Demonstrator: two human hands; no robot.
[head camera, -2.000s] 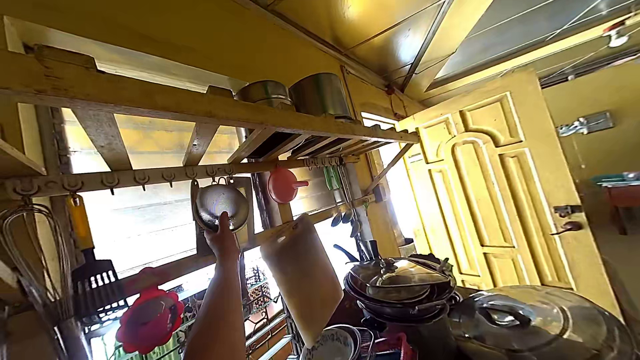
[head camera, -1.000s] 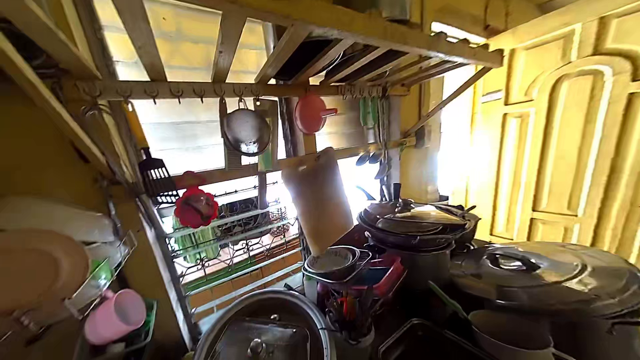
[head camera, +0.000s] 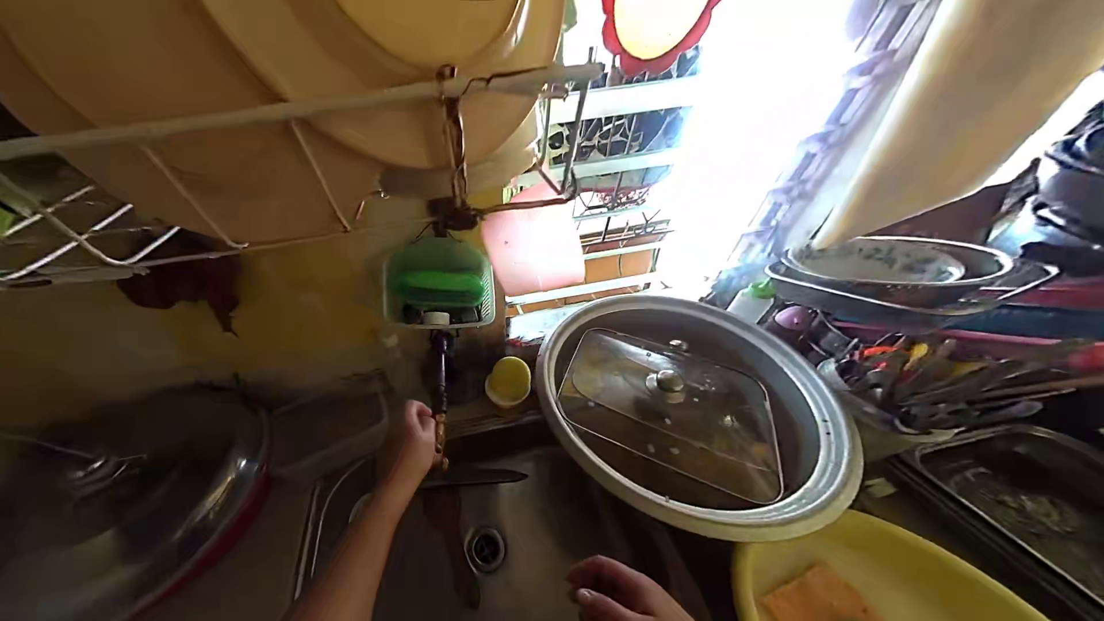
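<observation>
My left hand (head camera: 416, 440) is at the back left of a metal sink (head camera: 517, 526), its fingers at the brown faucet handle (head camera: 441, 431) below a green soap basket (head camera: 438, 285). A knife (head camera: 479, 476) lies in the sink just under that hand. My right hand (head camera: 621, 586) is over the sink's front right part, fingers curled, with nothing seen in it. Between the hands is the sink drain (head camera: 486, 548). To the right, a large round metal pot (head camera: 828, 448) holds a clear rectangular lid (head camera: 673, 414) with a knob.
A yellow basin (head camera: 914, 552) with an orange sponge (head camera: 819, 595) stands at the lower right. Beyond it are a metal tray (head camera: 1026, 492) and a heap of utensils (head camera: 966, 379). A wire rack (head camera: 293, 108) with large plates overhangs the upper left. A large domed lid (head camera: 155, 500) lies at the left.
The view has swung down and left to the sink. Two seconds ago a hand was raised at a round metal pan on the hook rail; one second ago the pan hung there with no hand in view.
</observation>
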